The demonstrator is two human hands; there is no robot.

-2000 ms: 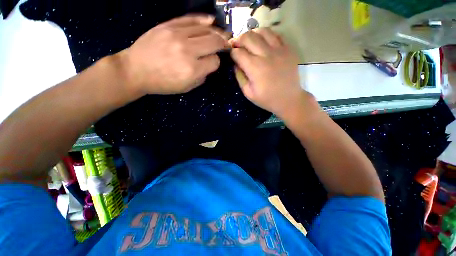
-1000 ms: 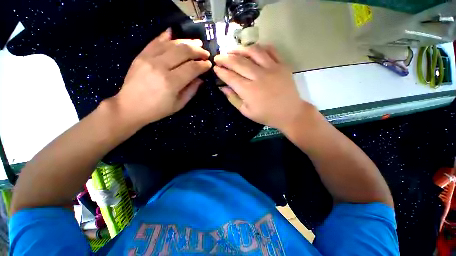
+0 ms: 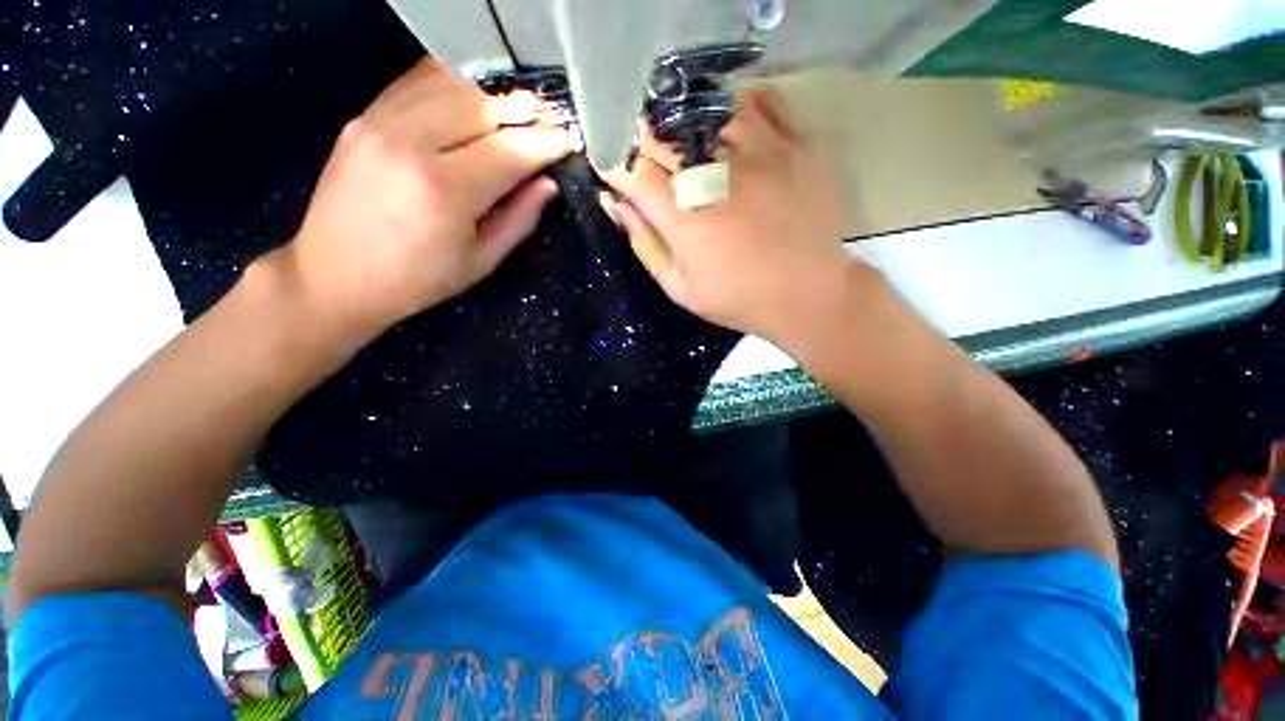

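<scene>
A large black fabric panel (image 3: 479, 373) with white speckles lies under the sewing machine head (image 3: 606, 71) and hangs over the table's front edge. My left hand (image 3: 423, 197) lies on the fabric, left of the needle area, its fingertips pinching the cloth near the machine head. My right hand (image 3: 747, 226) is on the other side, fingertips pinching the fabric edge (image 3: 606, 211) close to the left fingertips. The machine head and the dark round guide parts (image 3: 691, 106) partly cover my right fingers. The needle and presser foot are hidden.
The beige bed plate (image 3: 930, 155) is at right. Snips (image 3: 1096, 209) and a yellow-green ring (image 3: 1209, 211) lie on the white table (image 3: 1015, 268). Below left is a lime green basket (image 3: 289, 606) with mixed items. More black fabric (image 3: 902, 493) hangs at right, beside an orange object (image 3: 1247, 507).
The view has shifted, so the machine head shows larger and lower in front of my hands. Both hands still pinch the fabric at the needle area. The black cloth at far left has changed shape.
</scene>
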